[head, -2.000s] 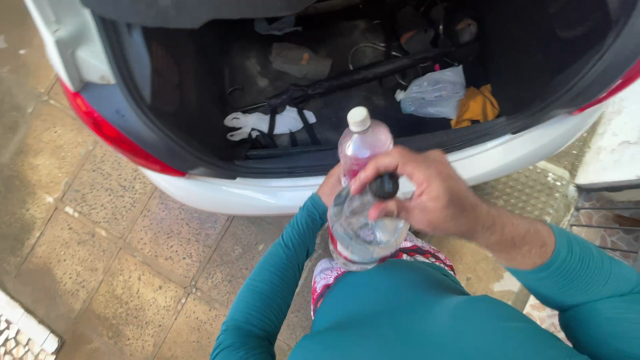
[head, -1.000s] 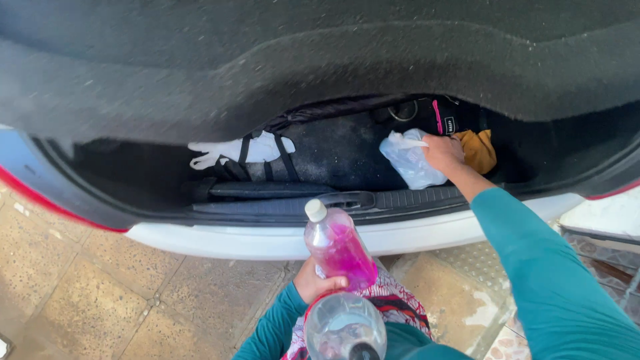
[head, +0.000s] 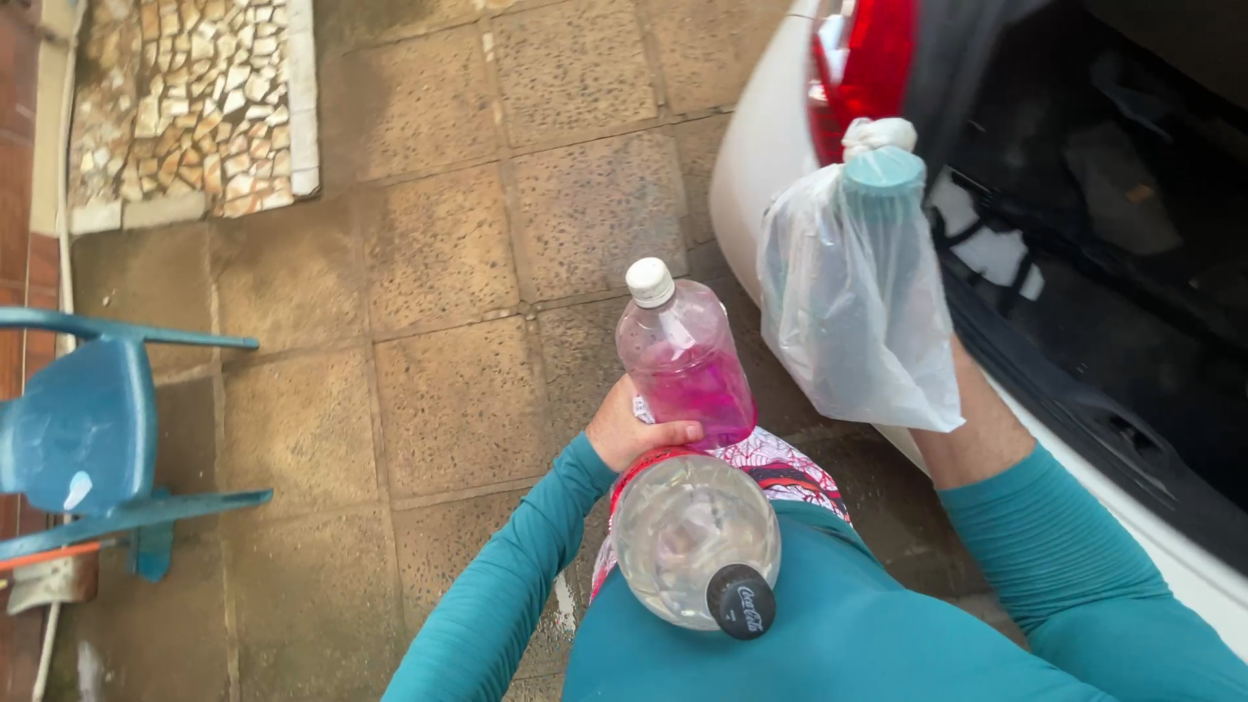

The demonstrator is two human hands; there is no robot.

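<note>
My left hand (head: pixel 639 426) grips a clear plastic bottle of pink liquid (head: pixel 687 375) with a white cap, held upright in front of my body. Just below it, a larger clear bottle with a black Coca-Cola cap (head: pixel 694 536) rests between my left arm and my torso; its liquid looks nearly colorless. On the right, a translucent white plastic bag (head: pixel 853 302) hangs over my right forearm and hides my right hand. A bottle or container with a light-blue cap (head: pixel 883 174) shows through the bag's knotted top.
The white car's rear bumper (head: pixel 756 185) and red tail light (head: pixel 863 73) are close on the right, beside the dark open trunk (head: pixel 1111 244). A blue plastic chair (head: pixel 83 424) stands at left on paving tiles (head: pixel 448 405), below a mosaic stone patch (head: pixel 210 97).
The view has swung left, away from the trunk. The white bag, inside the trunk with my right hand on it before, is now lifted out. Both bottles remain at my left side.
</note>
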